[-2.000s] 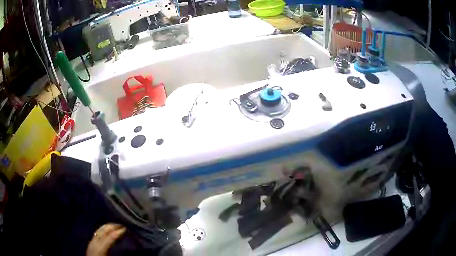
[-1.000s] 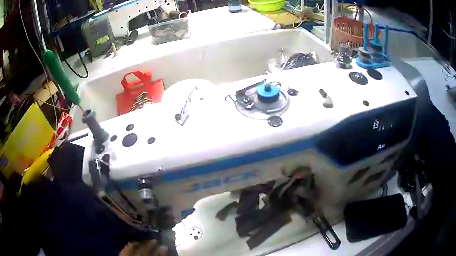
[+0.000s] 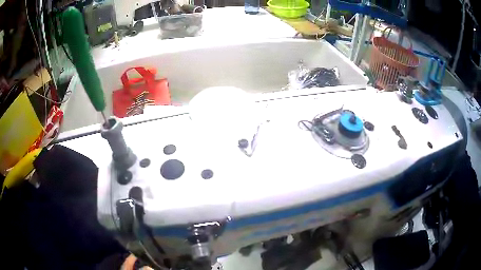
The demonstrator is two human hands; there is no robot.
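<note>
The white sewing machine head (image 3: 253, 184) with its blue stripe fills the front of the view, and its needle area is cut off by the bottom edge. Dark cloth (image 3: 58, 211) lies bunched left of the head; sleeve and garment cannot be told apart there. A small bit of my left hand (image 3: 128, 262) shows at the bottom edge beside the cloth; most of it is cut off and its grip is hidden. My right hand is out of the picture. A silver tension knob (image 3: 199, 248) sits on the head's front left.
A green-handled tool (image 3: 84, 58) stands in the grey post. A red bag (image 3: 141, 94) and a clear plastic bundle (image 3: 316, 77) lie in the white trough. Dark strips (image 3: 290, 254) and a flat black rectangle (image 3: 402, 250) show under the head. A yellow box (image 3: 20, 129) is far left.
The view has shifted and come closer over the head's top, so the needle area has dropped out below. Less of my left hand shows at the bottom edge.
</note>
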